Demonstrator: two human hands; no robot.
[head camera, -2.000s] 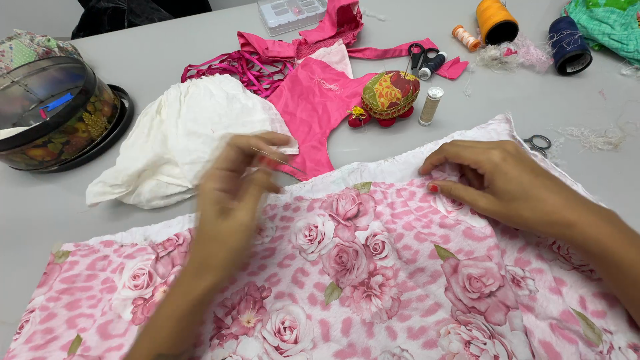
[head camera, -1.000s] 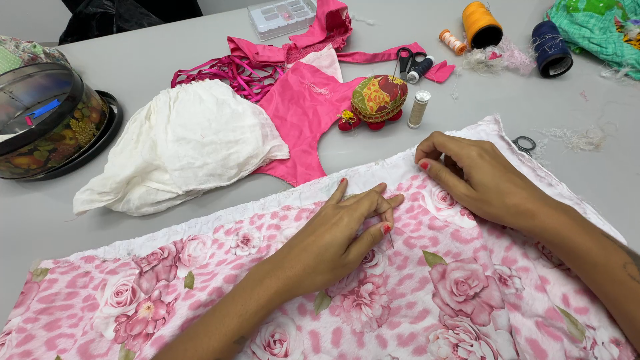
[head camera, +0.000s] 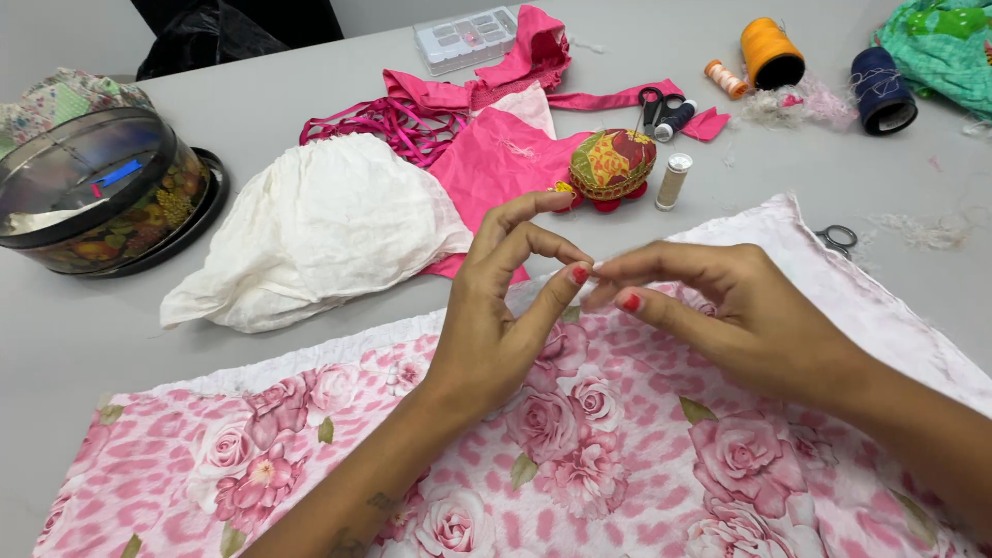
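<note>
Pink rose-and-leopard printed fabric (head camera: 651, 480) lies across the near side, its white edge along the far side. Above it, my left hand (head camera: 511, 302) pinches thumb and index finger together; whatever thin thing may be between them is too small to make out. The fingertips of my right hand (head camera: 697, 310) meet or nearly meet those of the left, with its thumb apart; whether it holds anything cannot be told. Just beyond the hands are a patchwork pincushion (head camera: 612, 164) with red feet and a small spool of beige thread (head camera: 673, 183).
White gathered cloth (head camera: 333, 225) and bright pink fabric (head camera: 496, 163) lie behind. A round lidded box (head camera: 101, 194) is at left. Black-handled scissors (head camera: 655, 105), an orange thread cone (head camera: 771, 54), a navy cone (head camera: 882, 91) and small scissors (head camera: 837, 239) sit at right.
My left hand has risen from the printed fabric and moved up to my right hand. My right hand no longer pinches near the white edge; it now meets the left above the fabric.
</note>
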